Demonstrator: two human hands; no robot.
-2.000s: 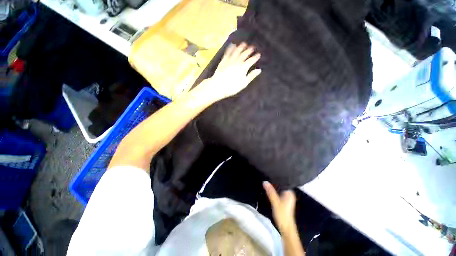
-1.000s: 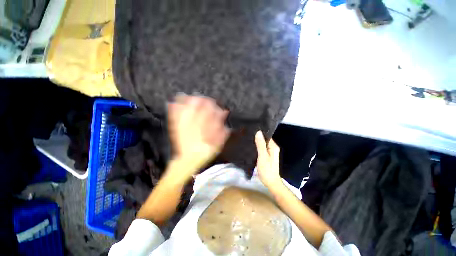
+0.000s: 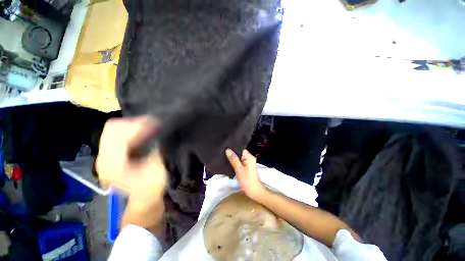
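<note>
The dark fabric panel (image 3: 204,56) lies on the table and hangs over its front edge toward my lap, with a raised fold running up to the right. My left hand (image 3: 132,153) is blurred at the panel's left side, closed on a bunched part of the cloth and pulling it up. My right hand (image 3: 243,168) holds the panel's lower right edge between thumb and fingers, just above my lap. A bright light spot shows on the cloth at the top. The needle and sewing head are out of view.
Tan cardboard (image 3: 97,56) lies left of the panel. The white table (image 3: 357,86) carries small dark tools (image 3: 428,64) at right. A blue basket (image 3: 116,214) is partly hidden behind my left arm. Dark cloth (image 3: 403,178) hangs at lower right.
The view has swung right and down from the machine. My left hand has moved from flat on the panel to its left side, lifting cloth. My right hand has shifted left along with the edge.
</note>
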